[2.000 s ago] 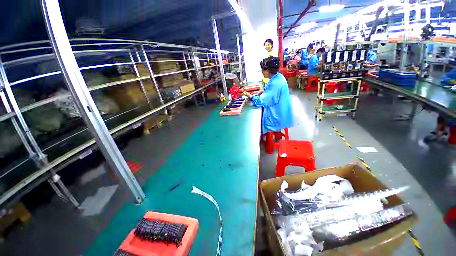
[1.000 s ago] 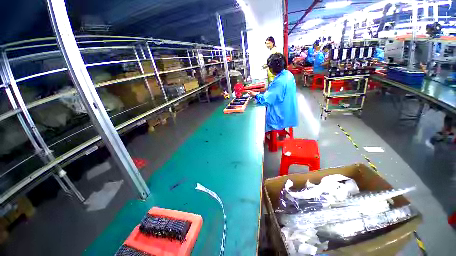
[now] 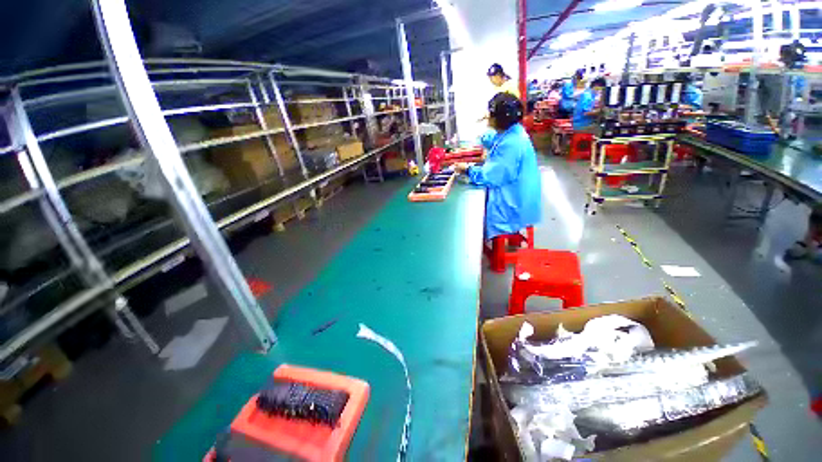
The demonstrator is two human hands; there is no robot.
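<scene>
An orange-red parts tray (image 3: 353, 406) lies on the green mat at the bottom left, cut off by the frame's lower edge. A dark striped stack of small wired components (image 3: 304, 403) fills one slot; a second dark stack shows partly below it. A white release liner strip (image 3: 394, 348) with dark dots curls on the mat to the right of the tray and runs out at the bottom edge. Neither my left hand nor my right hand is in view.
A brown carton (image 3: 491, 336) with clear plastic and white scrap stands right of the bench. A red stool (image 3: 546, 278) is behind it. A person in a blue smock (image 3: 514, 180) sits farther along the bench by another tray (image 3: 433, 187). A metal post (image 3: 212, 239) rises at the left.
The camera view has turned slightly, so the bench, stool and carton sit a little farther right. The seated person's head and arms have shifted slightly. The tray and strip look the same.
</scene>
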